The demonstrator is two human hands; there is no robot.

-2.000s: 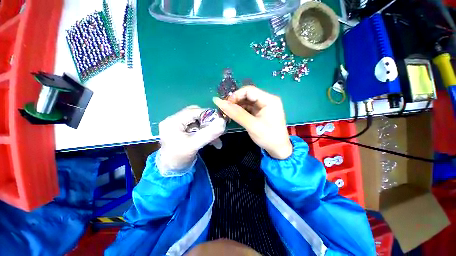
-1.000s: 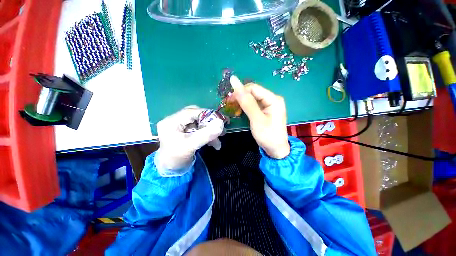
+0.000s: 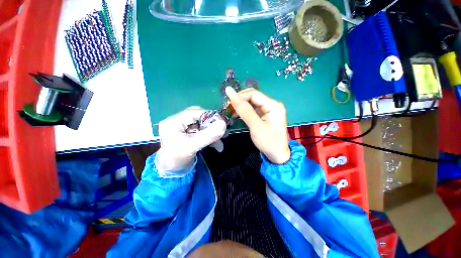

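Note:
My left hand (image 3: 184, 135), in a whitish glove, is closed around a white plastic housing (image 3: 211, 119) with dark parts at its edge. Its fingers hide much of it. My right hand (image 3: 260, 118) is bare, just right of it. Its thumb and forefinger are pinched on a tiny orange-brown component (image 3: 230, 108) with thin dark leads, close to the housing. Whether the two touch is too small to tell. A small pile of round dark parts (image 3: 230, 83) lies on the green mat just beyond my fingertips.
Loose silver-and-red parts (image 3: 298, 68) lie by a round tan pot (image 3: 304, 44). A blue soldering station (image 3: 373, 60) stands right, a solder reel (image 3: 48, 103) left. Red trays (image 3: 360, 174) flank the bench. A clear hood rim (image 3: 227, 20) is at the top.
My right hand has dipped down and right from its earlier place, its fingertips shifting slightly around the component. My left hand has stayed nearly still with the housing.

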